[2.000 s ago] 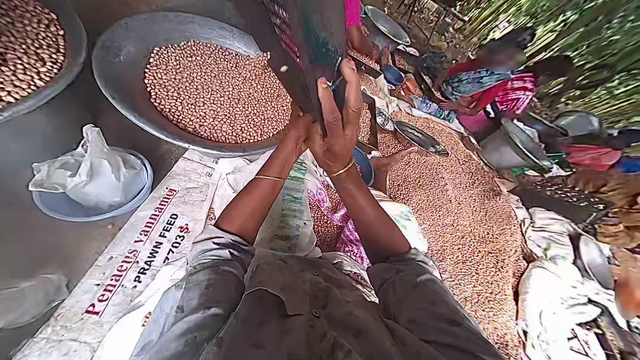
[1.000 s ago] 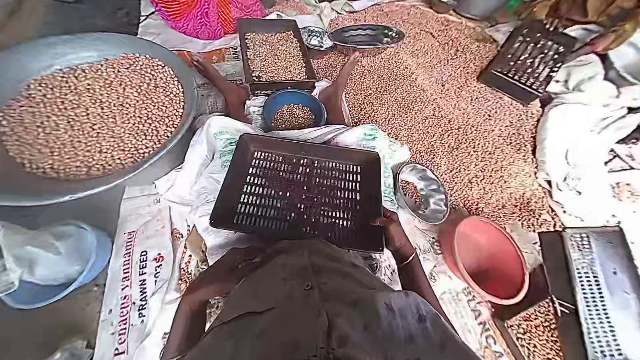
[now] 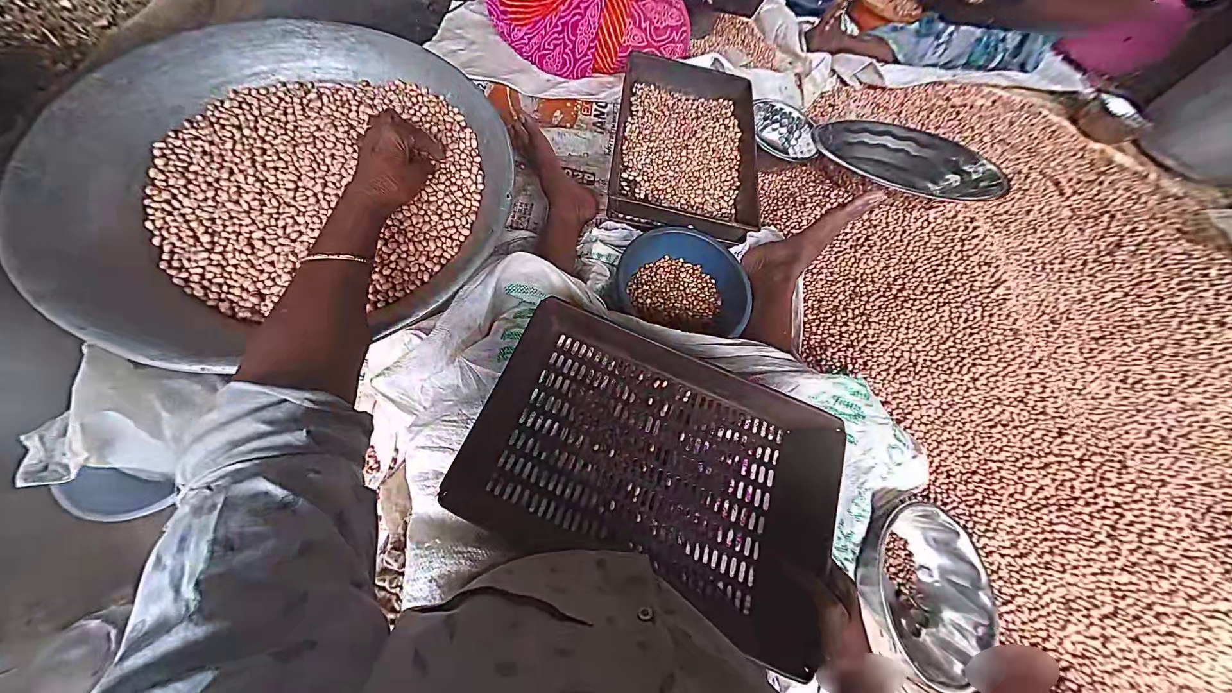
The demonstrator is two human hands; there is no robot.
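My left hand (image 3: 395,164) reaches into the nuts or seeds (image 3: 260,192) heaped in a wide metal basin (image 3: 77,221) at the upper left. Its fingers are curled down among them; whether it grasps any cannot be seen. On my lap rests a dark slotted tray (image 3: 640,462), tilted, with slots across its bottom. My right hand (image 3: 842,626) grips the tray's lower right corner, partly hidden in shadow and blur. Between my feet is a blue bowl (image 3: 741,279) with some nuts or seeds, and just beyond it a dark rectangular tray (image 3: 616,164) holding more.
A large heap of nuts or seeds (image 3: 1059,337) spreads over the right side. An oval metal plate (image 3: 910,159) and a small steel dish (image 3: 784,130) lie at its upper edge. A steel bowl (image 3: 962,597) stands beside my right hand. Under the basin's rim is a blue tub (image 3: 115,496) with a plastic bag (image 3: 135,414).
My left hand has moved from beside my lap up into the metal basin. The slotted tray, held up in both hands two seconds ago, is on my lap, now tilted. The view has shifted.
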